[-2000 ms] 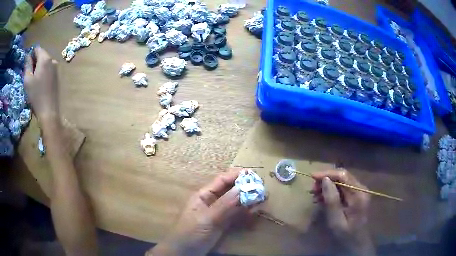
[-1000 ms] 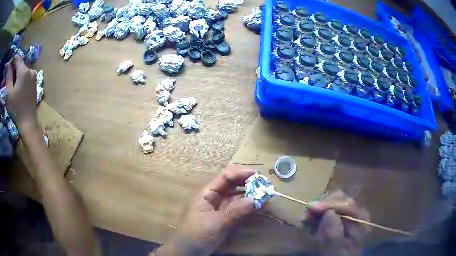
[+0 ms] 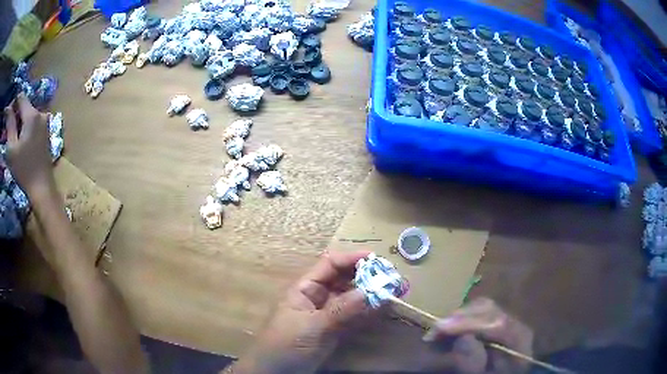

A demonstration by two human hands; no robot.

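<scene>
My left hand (image 3: 318, 310) holds a white lumpy figure body (image 3: 373, 276) between thumb and fingers, above the front edge of the cardboard pad (image 3: 446, 219). My right hand (image 3: 483, 332) holds a thin tan glue stick (image 3: 420, 312), slightly blurred. The stick's tip touches the lower side of the body. The small round glue cup (image 3: 414, 244) stands on the pad beyond the hands.
A blue crate (image 3: 497, 168) with rows of dark round tops is at the back right. White bodies (image 3: 212, 33) and dark caps (image 3: 298, 88) pile at the back. Small cream parts (image 3: 235, 179) lie mid-table. Another person's arm (image 3: 69, 248) is at left.
The glue stick has gone from the cup to the figure body, and its tip now sits lower on it. My right hand has moved down. The other person's hand has moved down and left.
</scene>
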